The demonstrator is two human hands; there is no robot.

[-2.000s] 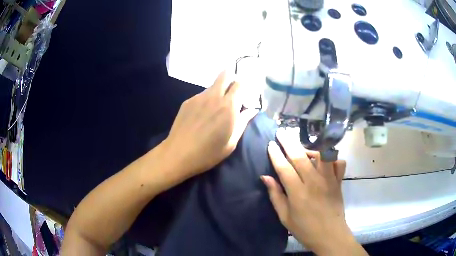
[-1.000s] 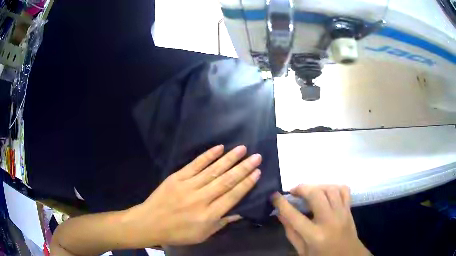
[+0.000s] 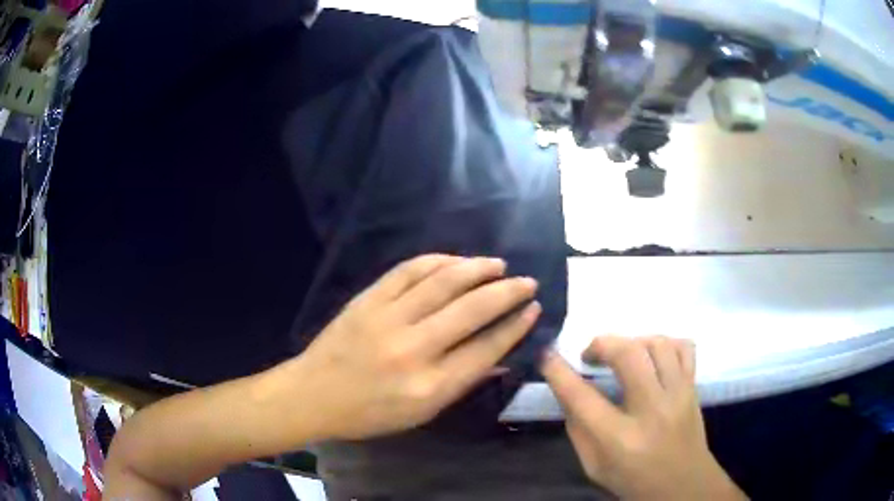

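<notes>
A thin, slightly shiny dark cloth piece [image 3: 392, 147] lies on a larger matte dark panel [image 3: 176, 215]. Its right side runs up to the presser foot [image 3: 551, 137] of the sewing machine. My left hand [image 3: 412, 347] lies palm down on the cloth below the foot, fingers slightly bent and holding nothing. My right hand [image 3: 637, 416] is at the table's front edge. Its thumb tip touches the cloth's lower right corner, and its other fingers are bent and apart from the thumb. The needle tip is too bright to make out.
The white machine head [image 3: 686, 29] with a blue stripe is at the upper right, with a shiny metal guard [image 3: 618, 68]. The rounded table edge [image 3: 765, 384] curves across the lower right. Plastic wrap and mixed supplies [image 3: 64, 88] are at the far left.
Both hands have come down from beside the foot towards the front edge since two seconds ago. Over the last second, my left hand has shifted slightly up and right, and the cloth's folds have changed.
</notes>
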